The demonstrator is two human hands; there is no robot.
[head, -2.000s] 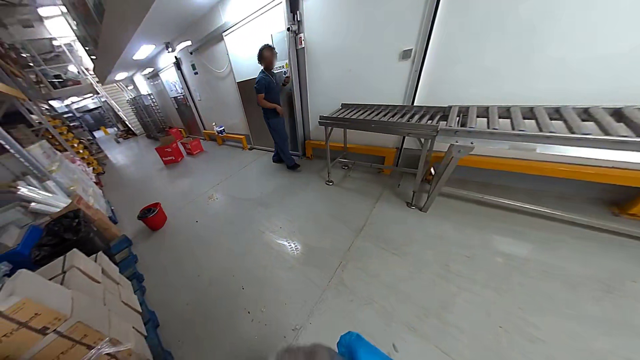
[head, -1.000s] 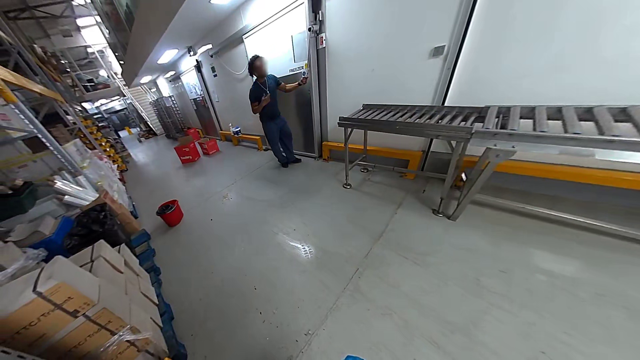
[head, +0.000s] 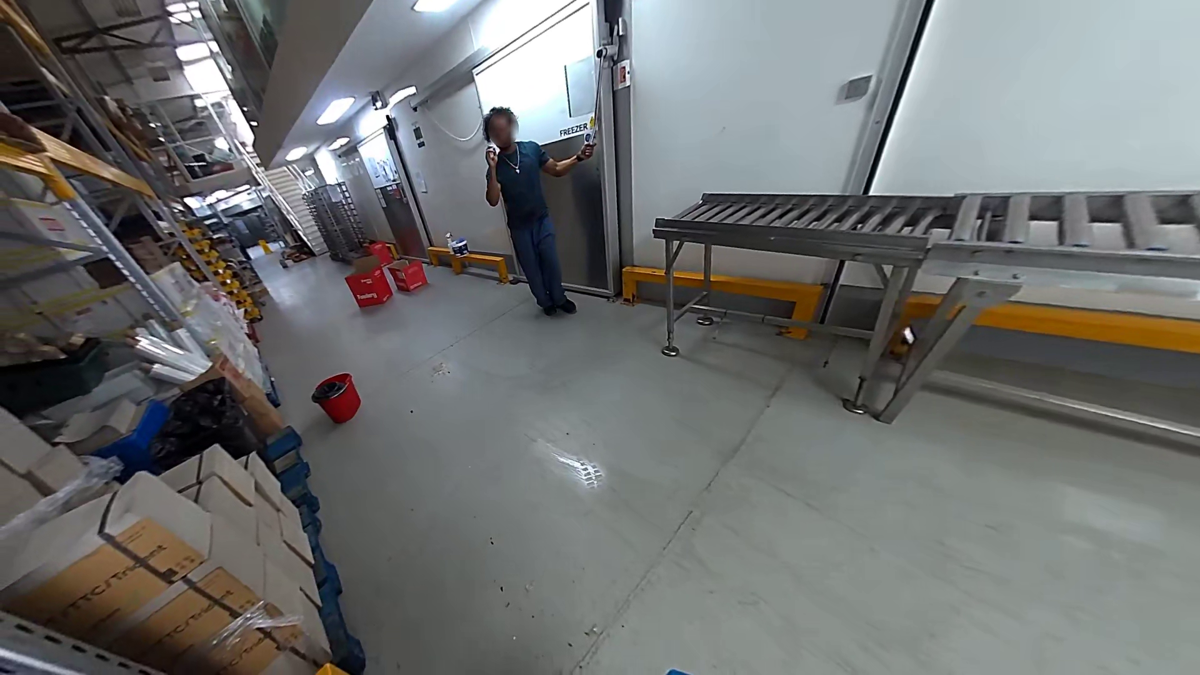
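Neither of my hands can be made out; only a small blue tip [head: 677, 671] shows at the bottom edge of the view, and what it belongs to cannot be told. Ahead, a person in dark blue clothes [head: 527, 202] leans by a metal freezer door [head: 577, 211], one hand at its handle and the other raised near the head. A steel roller conveyor [head: 797, 225] stands on legs along the right wall. On the grey floor is a red bucket [head: 345, 405] with something dark inside.
Strapped cartons [head: 141, 553] stand on a blue pallet [head: 328, 581] at the left, below tall racking [head: 112, 178]. Red boxes [head: 368, 287] sit farther along the aisle. A yellow guard rail [head: 722, 284] runs low along the wall behind the conveyor legs.
The person by the door has raised one hand to the head and reached the other to the door. The larger blue thing at the bottom edge has mostly left the view.
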